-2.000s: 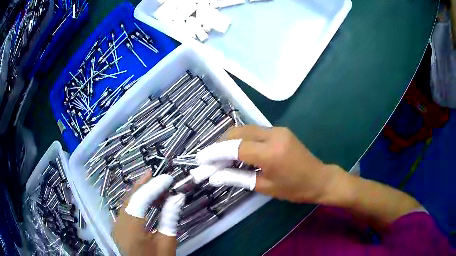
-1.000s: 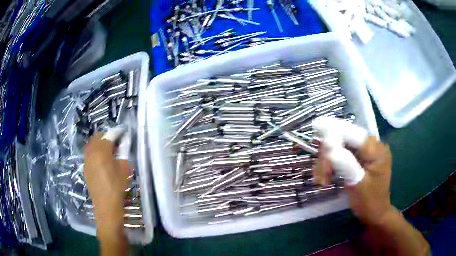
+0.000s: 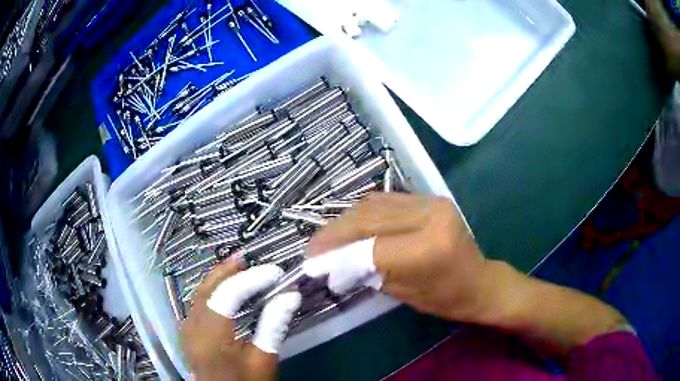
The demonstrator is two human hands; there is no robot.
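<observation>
The large white central tray (image 3: 127,195) is full of silver cylinder units (image 3: 298,175) with dark collars. My left hand (image 3: 231,320) is over its near left part, with white coverings on thumb and finger, pinching a slim silver metal tube (image 3: 282,286). My right hand (image 3: 406,253) comes from the right, its white-covered fingertips bent close together at the right end of that tube. My fingers hide whether the right hand holds a part of its own. The near units are partly hidden under both hands.
A blue tray (image 3: 175,63) with thin rods lies behind. A white parts tray (image 3: 466,74) with few white pieces is beyond, right. The left tray (image 3: 112,275) holds short metal tubes and clear plastic (image 3: 56,327). Part of another person's arm (image 3: 662,30) shows top right.
My left hand has moved from the left tray back over the central tray. My right hand has come in beside it, and their fingertips now meet. The view has turned and shifted.
</observation>
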